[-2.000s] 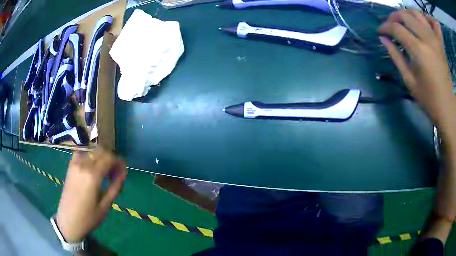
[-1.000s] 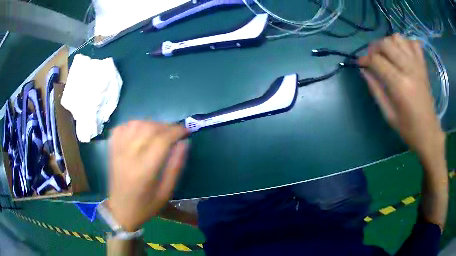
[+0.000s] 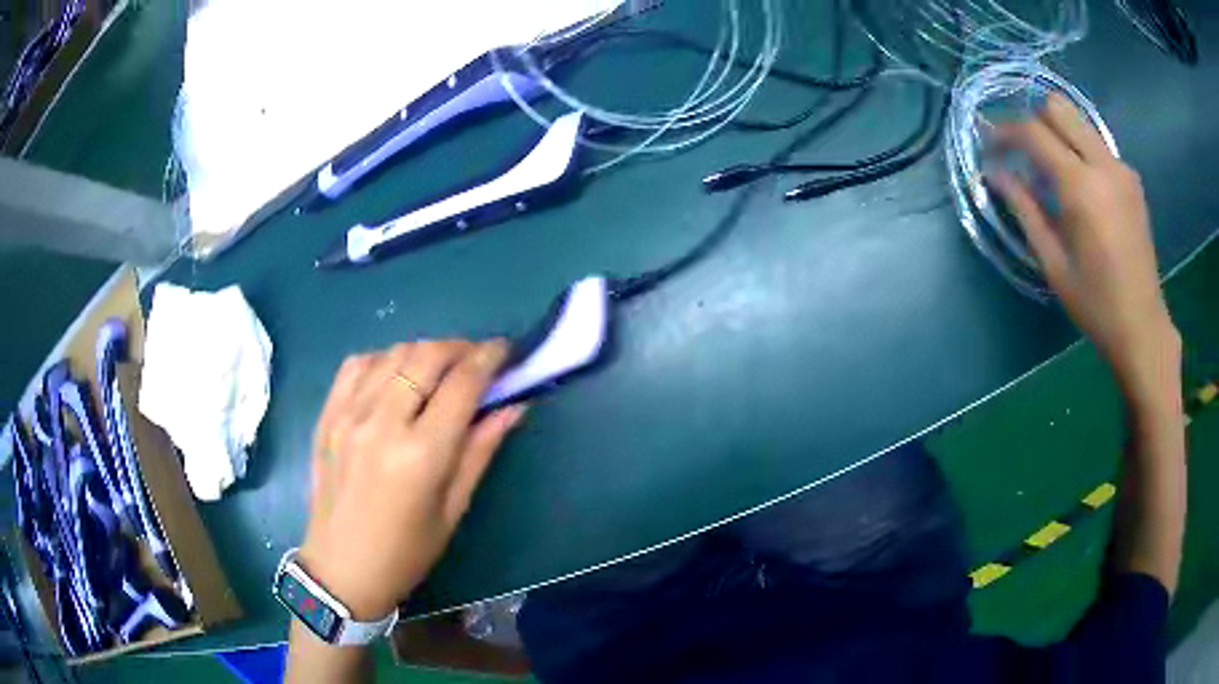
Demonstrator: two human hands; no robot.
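Observation:
A black and white 3D printing pen (image 3: 568, 345) lies low over the green bench, its rear end pointing up right with a black cable (image 3: 689, 254) at it. My left hand (image 3: 408, 461) is closed around its front part, which it hides. My right hand (image 3: 1090, 221) is blurred at the right, over a coil of clear filament (image 3: 965, 174). Its fingers are bent, and whether they grip the coil cannot be told. Two more pens, one white and black (image 3: 468, 201) and one lilac (image 3: 421, 131), lie beyond the held pen.
A cardboard tray of pens (image 3: 201, 568) is at the left, beside a crumpled white cloth (image 3: 207, 381). A large white sheet (image 3: 308, 80) lies at the far left. Two black cable plugs (image 3: 755, 174) and loose clear filament loops (image 3: 762, 67) lie beyond the pens. The bench edge (image 3: 802, 494) curves in front.
My left hand has closed around the pen's front part. My right hand has moved from the black cables to the filament coil. The view has shifted, showing more of the right side.

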